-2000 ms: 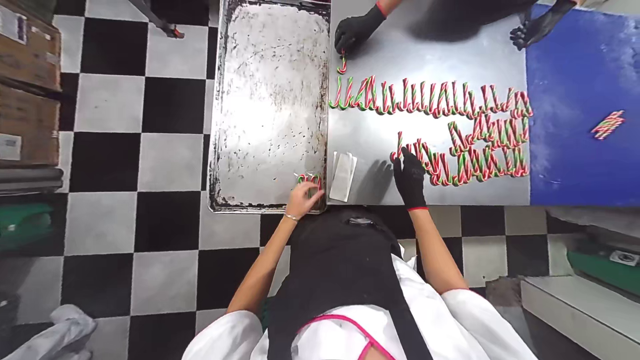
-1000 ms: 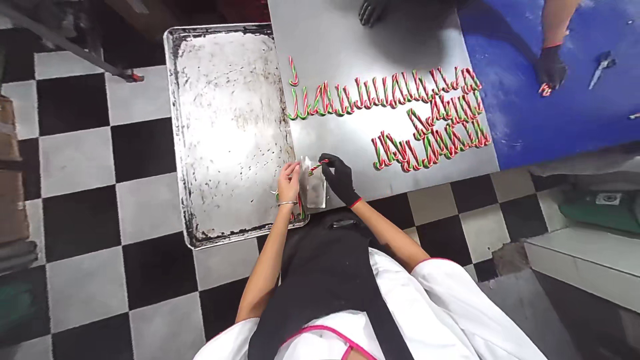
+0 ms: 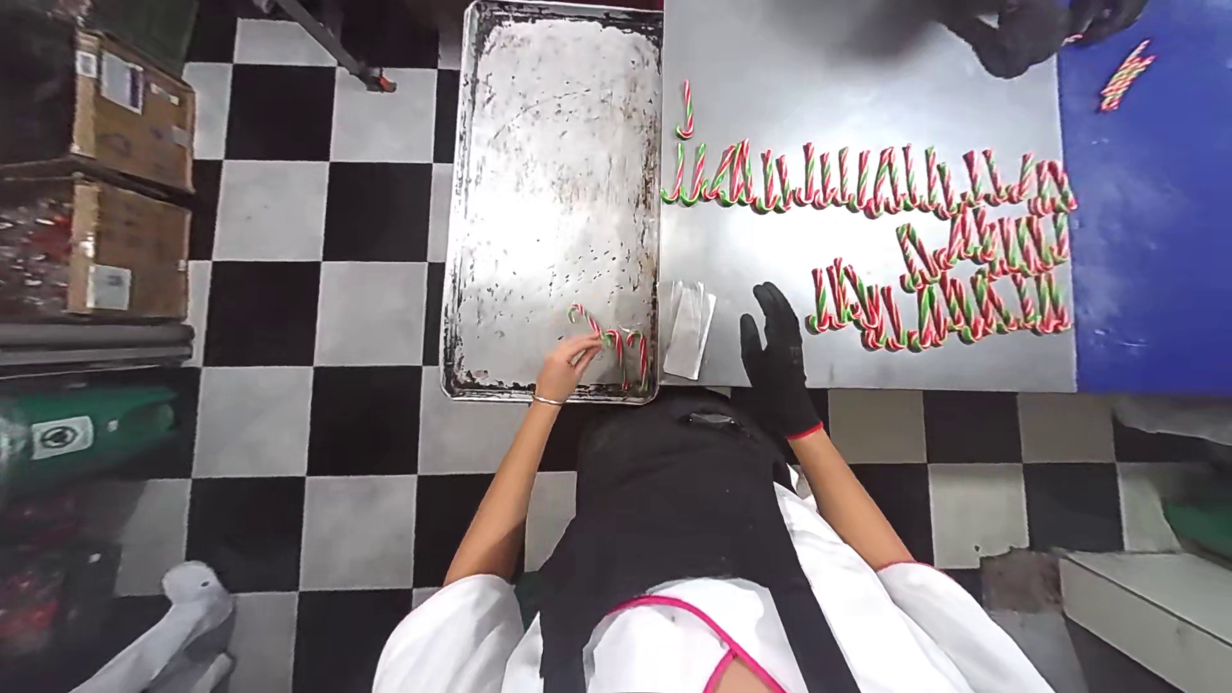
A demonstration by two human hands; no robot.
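My bare left hand [image 3: 570,366] pinches a red, white and green candy cane [image 3: 585,317] over the near right part of a worn metal baking tray [image 3: 549,192]. Other candy canes [image 3: 636,358] lie beside it, near the tray's right edge. My black-gloved right hand [image 3: 774,361] rests over the near edge of the metal table, fingers spread, with nothing in it. Between the hands lies a stack of clear wrappers [image 3: 689,330]. To its right and farther back, many candy canes stand out in rows [image 3: 866,183] on the table; one [image 3: 685,109] lies apart.
Another person's black-gloved hands [image 3: 1020,34] are at the far right of the metal table [image 3: 751,250]. Striped candy pieces [image 3: 1126,75] lie on the blue surface [image 3: 1145,241]. Cardboard boxes [image 3: 135,115] stand at the left, beyond the checkered floor.
A second ago my hands were together at the wrappers, the right holding a candy cane. They have parted: the left is now over the tray with a cane, the right is empty. The view has turned.
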